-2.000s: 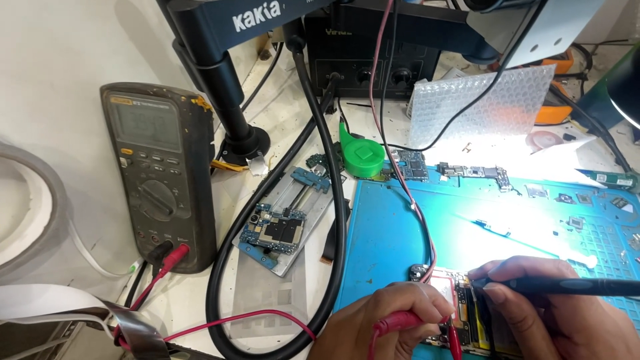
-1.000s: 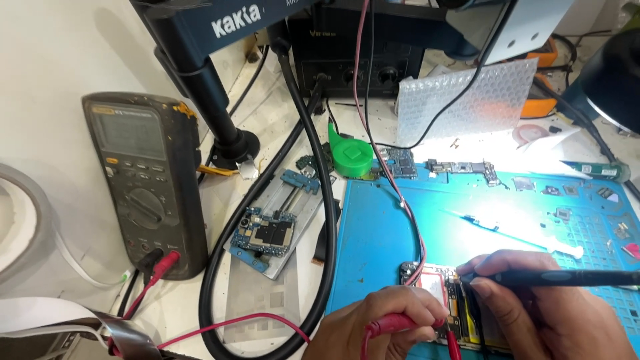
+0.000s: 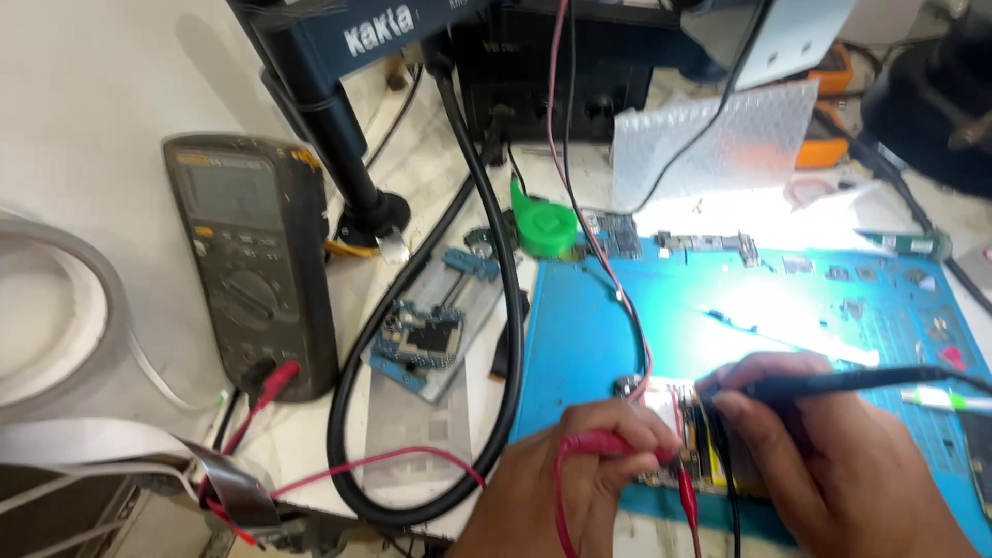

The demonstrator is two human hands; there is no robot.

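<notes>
An opened phone [image 3: 694, 434] with exposed board parts lies on the blue work mat [image 3: 573, 333], between my two hands. My left hand [image 3: 589, 465] is closed on a red multimeter probe [image 3: 597, 443] at the phone's left side; the probe's tip is hidden by my fingers. In my right hand [image 3: 821, 449] is a black probe or pen-like tool [image 3: 852, 381], held over the phone's upper part, its tip not clear. A red-sleeved clip [image 3: 687, 500] and a black lead [image 3: 732, 496] run down over the phone's lower edge. The multimeter [image 3: 252, 271] leans against the wall at left.
A thick black cable loop [image 3: 511, 310] surrounds a holder with a blue circuit board [image 3: 422, 333]. Loose boards [image 3: 701, 240] and a green round container [image 3: 546, 229] line the mat's back edge. A black stand post [image 3: 333, 147] rises behind; a tape roll [image 3: 58, 310] is at left.
Both hands stay at the phone with the same tools held. The camera view has shifted slightly; nothing else has plainly changed.
</notes>
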